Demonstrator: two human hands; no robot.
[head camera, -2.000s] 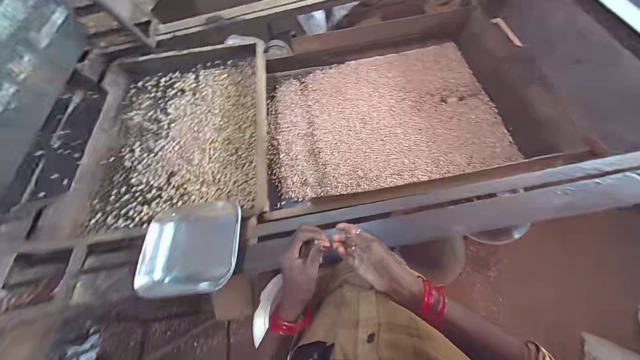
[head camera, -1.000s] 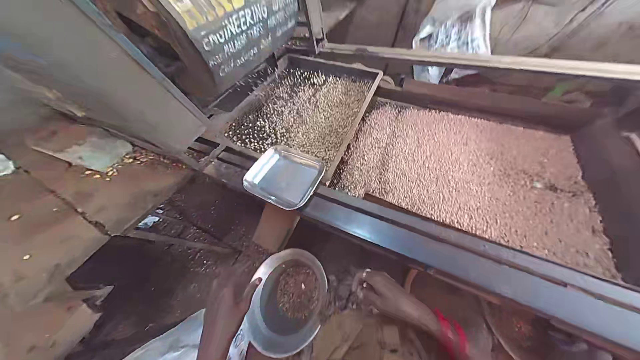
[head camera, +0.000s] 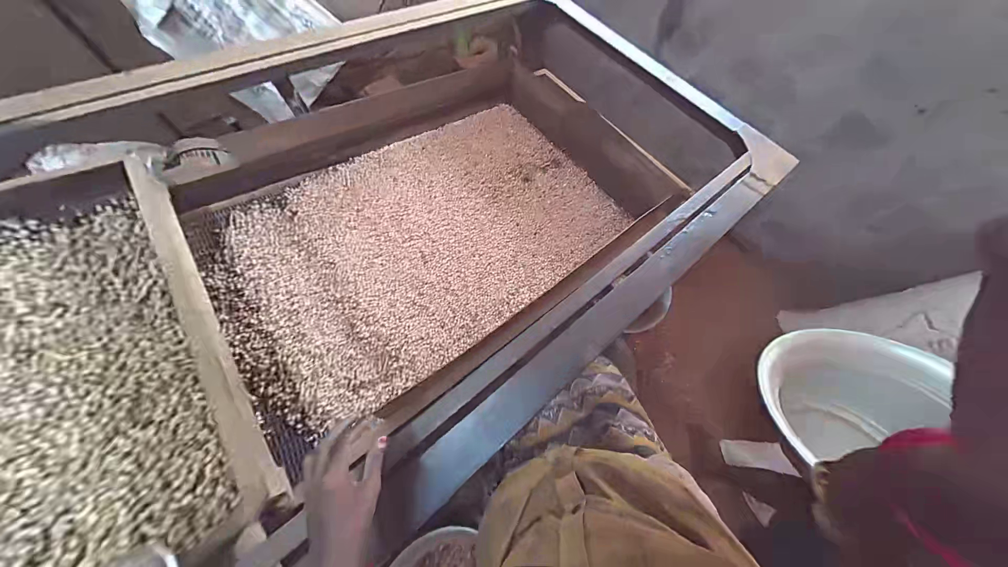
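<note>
My left hand (head camera: 342, 492) is at the near edge of a wide tray, fingers raised and apart, with nothing seen in it. The tray holds pinkish kernels (head camera: 425, 244), thinner at the left where mesh shows. A wooden divider (head camera: 193, 315) separates them from paler, longer pieces (head camera: 102, 378) at the left. At the lower right, my dark, blurred right hand (head camera: 854, 492) lies against the near rim of a white basin (head camera: 858, 346); its fingers are not clear. A bowl (head camera: 441, 543) with small pieces is partly visible at the bottom, beside my left hand.
A metal frame rail (head camera: 504, 433) runs along the near side of the trays, its corner (head camera: 768, 161) jutting right. Pale sheets (head camera: 890, 307) lie behind the basin on the reddish floor (head camera: 701, 339). Yellow-brown cloth (head camera: 598, 512) covers my lap. A grey wall stands beyond.
The view has swung far to the right, bringing the white basin into sight. My left hand, beside the bowl of small pieces one second ago, is now up at the tray edge. My right hand is now by the basin.
</note>
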